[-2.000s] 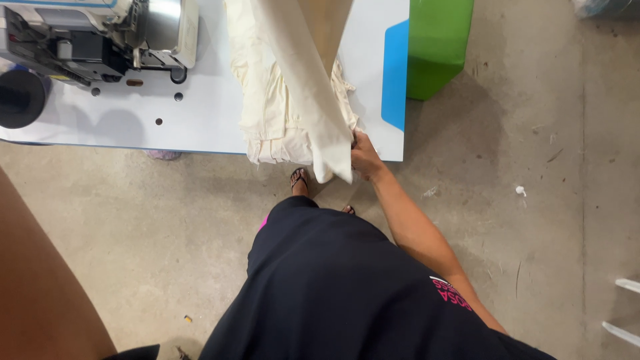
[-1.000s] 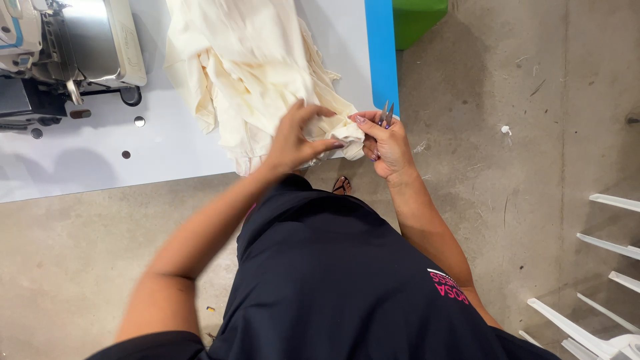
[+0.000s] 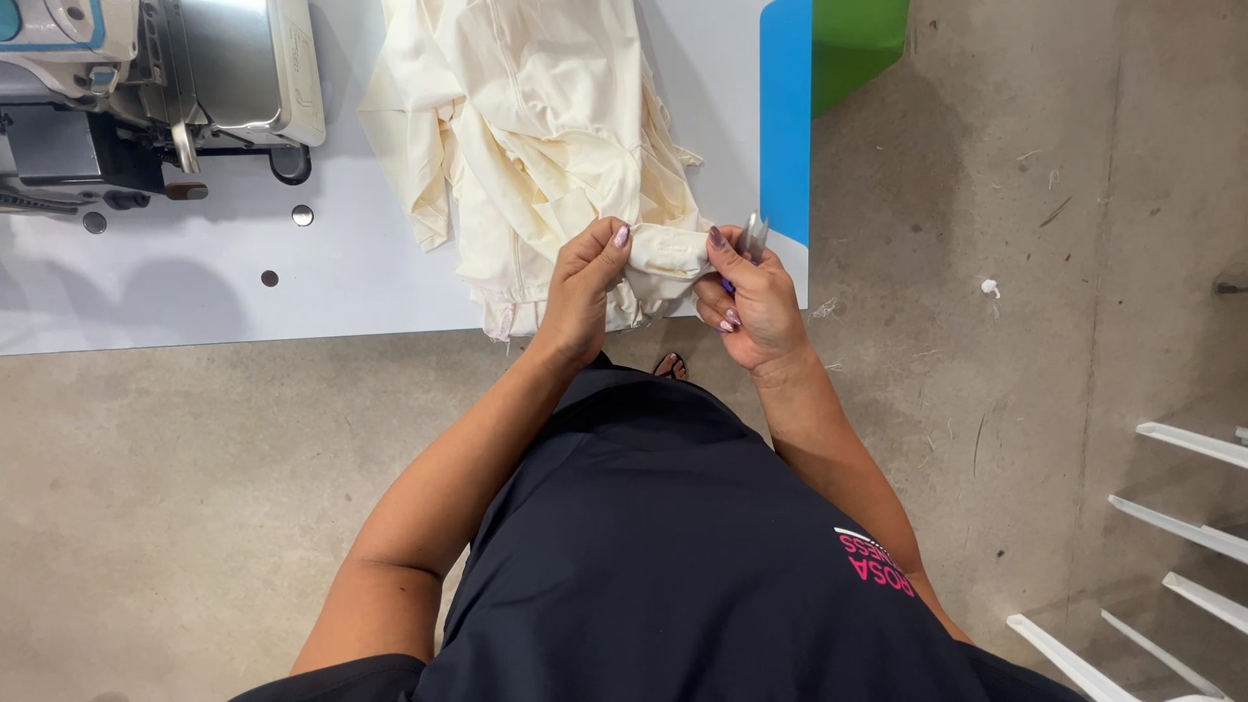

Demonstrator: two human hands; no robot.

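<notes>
Cream fabric garments (image 3: 546, 127) lie heaped on the white table, their lower ends at its front edge. My left hand (image 3: 587, 283) pinches one side of a small gathered end of cream fabric (image 3: 669, 255) between thumb and fingers. On its other side, my right hand (image 3: 749, 292) grips the same end with thumb and forefinger. Small metal thread snips (image 3: 754, 237) are also tucked in my right hand, blades pointing away from me; a bit of purple shows between the fingers.
A sewing machine (image 3: 234, 78) stands on the table (image 3: 370, 283) at the upper left. Beyond the table's blue right edge (image 3: 785, 127) is a green container or cloth (image 3: 858, 49). Several white bars (image 3: 1180, 526) stick in at the lower right, above the concrete floor (image 3: 975, 390).
My left hand, out of sight on the fabric two seconds ago and spread beside it one second ago, now pinches the fabric end. The end is now stretched between both hands.
</notes>
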